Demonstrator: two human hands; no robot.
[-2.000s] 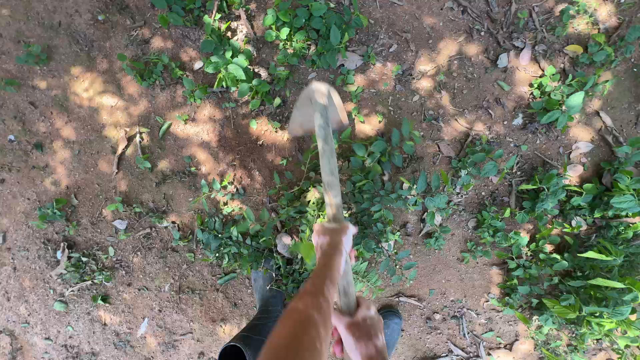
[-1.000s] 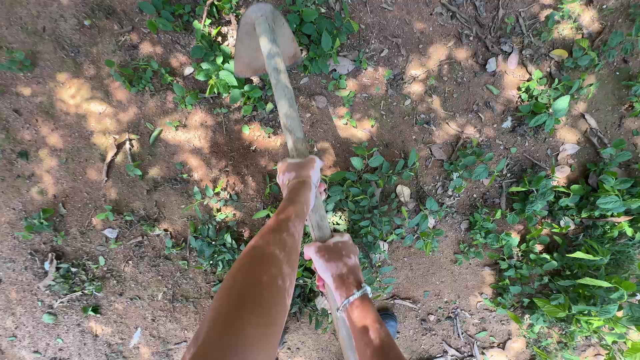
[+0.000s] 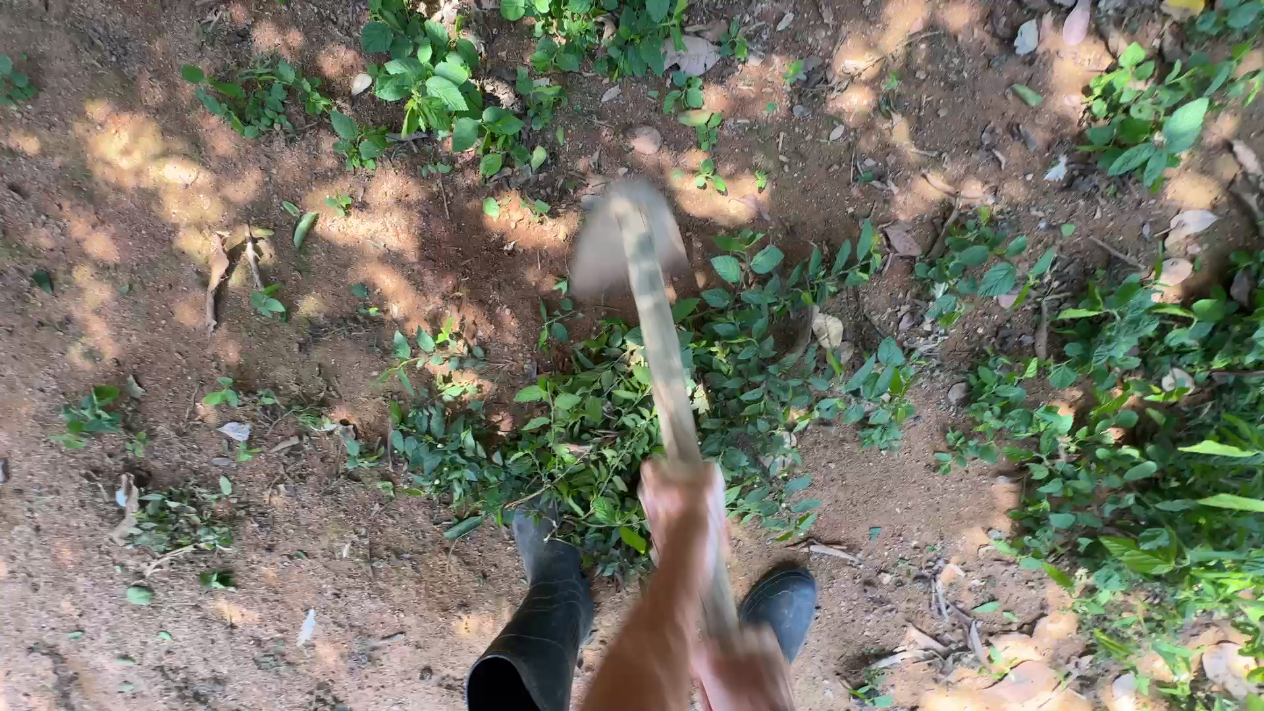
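A hoe with a long wooden handle [image 3: 664, 365] runs up the middle of the view, its metal blade [image 3: 604, 252] blurred above the soil and low green weeds [image 3: 592, 425]. My left hand [image 3: 681, 504] is wrapped around the handle about halfway along. Lower down, near the bottom edge, my right hand [image 3: 741, 667] grips the same handle and is blurred. Leafy plants lie beneath the handle, just ahead of my feet. How far the blade is from the ground cannot be told.
Black rubber boots stand on the soil, the left one [image 3: 548, 622] and the right one [image 3: 780, 607] on either side of the handle. Denser weeds [image 3: 1126, 444] grow at the right, and more plants [image 3: 434, 79] at the top. Dry leaves and twigs are scattered about.
The hoe blade has come down from the top of the view toward my feet since one second ago. Both hands have moved lower and remain on the handle.
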